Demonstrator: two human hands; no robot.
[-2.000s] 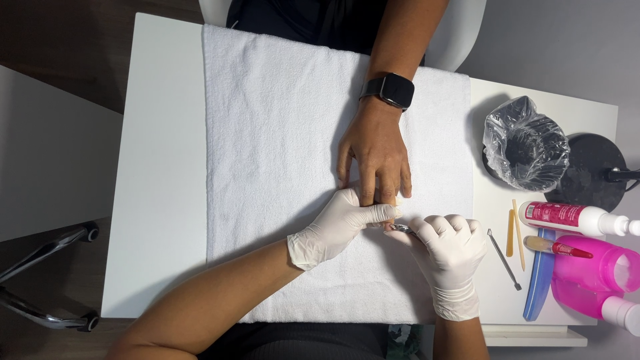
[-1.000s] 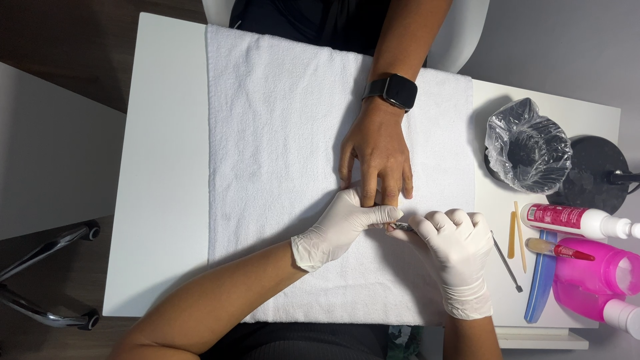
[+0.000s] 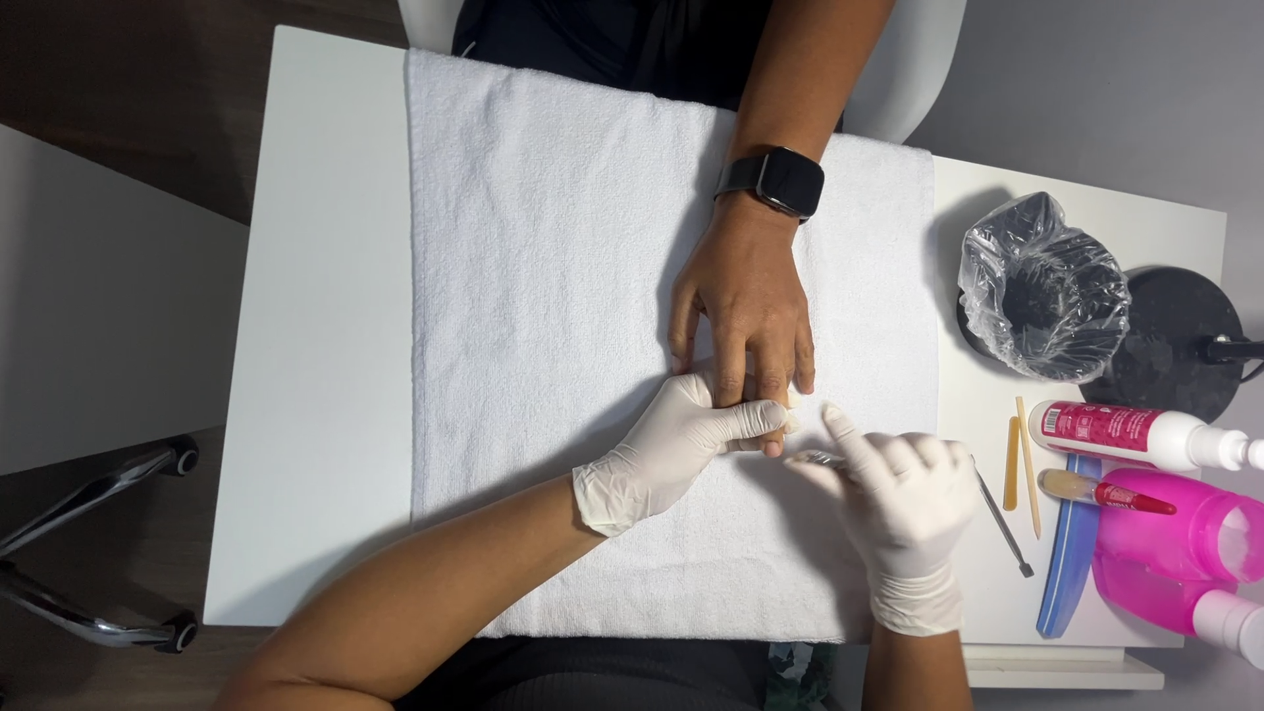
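Across a white towel [image 3: 553, 296] reaches another person's hand [image 3: 752, 286], palm down, a black smartwatch [image 3: 790, 182] on its wrist. My left hand [image 3: 681, 439], in a white glove, grips that hand's fingers, my thumb lying over them near the tips. Just right of those fingertips is my right hand [image 3: 894, 484], also gloved, its index finger raised. It holds a small metal tool [image 3: 825, 459], mostly hidden by my fingers; its exact kind cannot be told.
On the white table [image 3: 326, 296], at right, are a plastic-lined bowl [image 3: 1047, 286], a black lamp base [image 3: 1165, 346], a white bottle [image 3: 1126, 434], pink bottles [image 3: 1155, 533], a brush [image 3: 1106, 491], a blue nail file [image 3: 1068, 563], a wooden stick [image 3: 1029, 474] and a metal cuticle pusher [image 3: 1002, 523].
My right hand has drawn a little away from the other person's fingertips, and its index finger has lifted. My left hand keeps its hold.
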